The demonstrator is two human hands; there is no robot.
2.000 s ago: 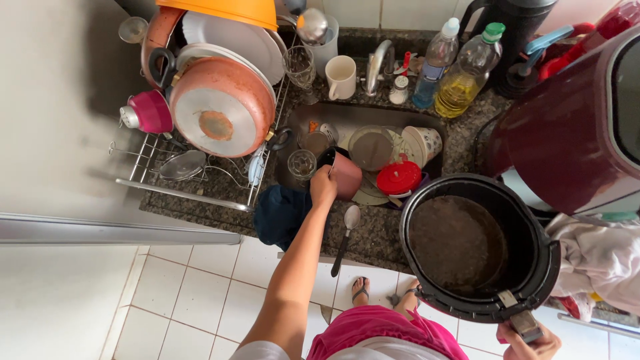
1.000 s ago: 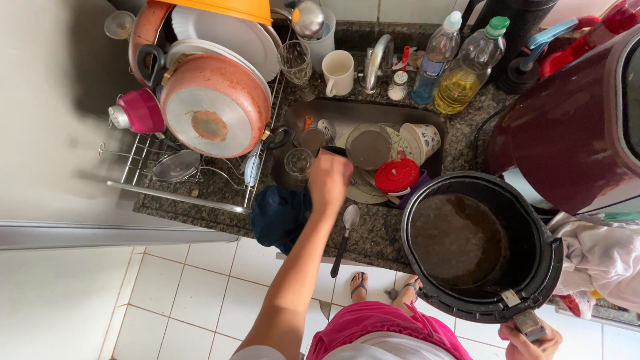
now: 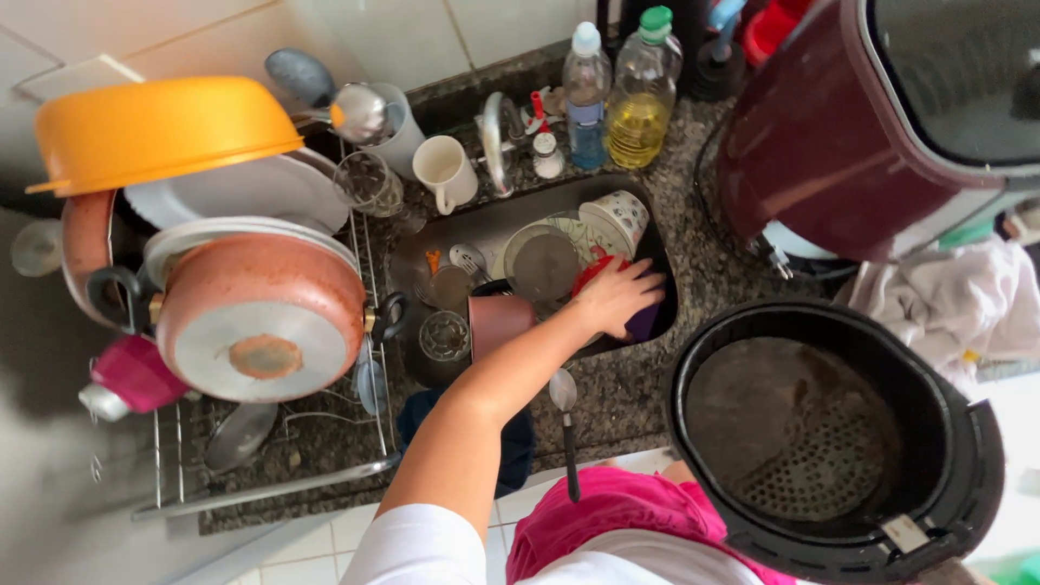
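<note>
My left hand (image 3: pixel 619 299) reaches into the right part of the steel sink (image 3: pixel 520 203), its fingers spread over a red lid or container (image 3: pixel 595 272) beside something purple (image 3: pixel 643 323). Left of my forearm, a rose-coloured pot or mug (image 3: pixel 497 321) lies in the sink near a clear glass (image 3: pixel 444 335), a round translucent dish (image 3: pixel 546 264), a slotted utensil (image 3: pixel 467 258) and a patterned cup (image 3: pixel 615 219). A black air fryer basket (image 3: pixel 691 406) hangs tilted at lower right, with dark wet residue and part of its perforated bottom showing. My right hand is outside the view.
A loaded dish rack (image 3: pixel 268 492) stands left, with a copper-coloured pot (image 3: pixel 260 317) and orange basin (image 3: pixel 166 130). Behind the sink are a white mug (image 3: pixel 445 172), faucet (image 3: pixel 496 146) and bottles (image 3: pixel 638 122). A spoon (image 3: pixel 567 431) overhangs the front edge; a maroon air fryer (image 3: pixel 821 138) stands right.
My left hand has let go of the rose-coloured pot or mug and moved right to the red item. The basket's perforated bottom now shows where dark liquid covered it. The view has shifted closer.
</note>
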